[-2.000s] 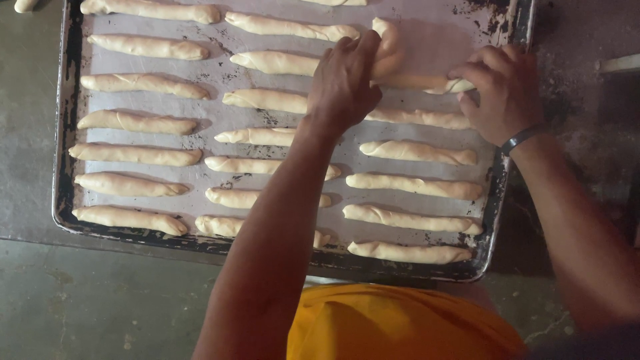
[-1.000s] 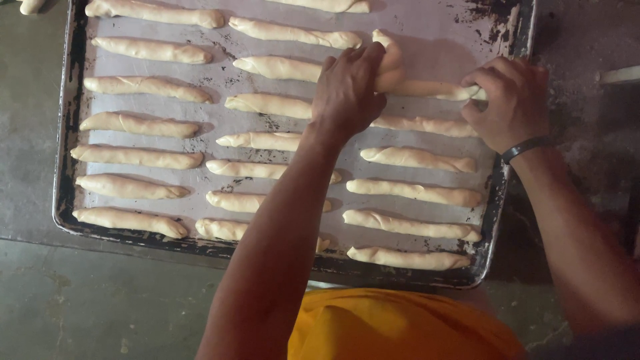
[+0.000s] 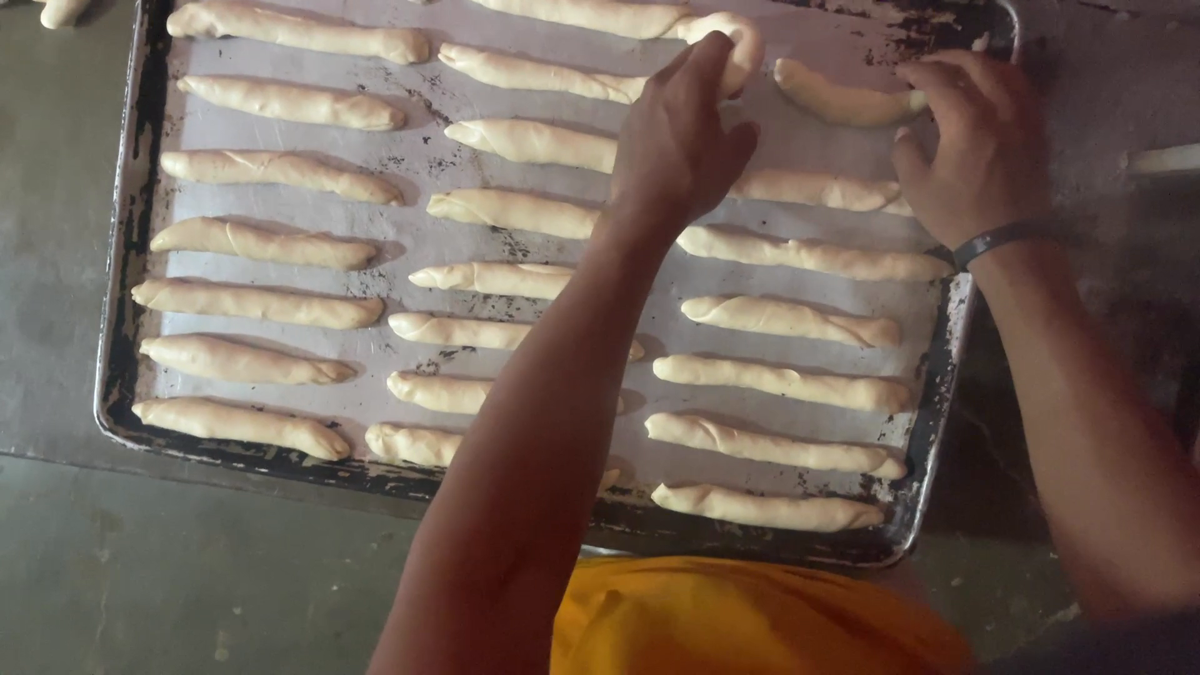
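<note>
Long rolled dough sticks (image 3: 272, 244) lie in three columns on a scorched metal baking tray (image 3: 923, 412). My left hand (image 3: 689, 131) holds a curved dough stick (image 3: 736, 42), which bends up and over beyond my fingers near the upper middle of the tray. At the upper right, my right hand (image 3: 970, 141) has its fingertips on the right end of a short curved dough piece (image 3: 844, 98). Below that piece another dough stick (image 3: 816, 189) lies between my two hands. My left forearm hides parts of the middle column.
The tray rests on a dark, worn surface (image 3: 56, 309). More dough (image 3: 61, 11) shows at the top left corner. A pale bar-like object (image 3: 1162, 159) lies to the right of the tray. Orange cloth (image 3: 750, 619) is at the bottom edge.
The dough that ran from my left hand to my right hand now shows a gap; a short curved piece lies apart at my right fingertips.
</note>
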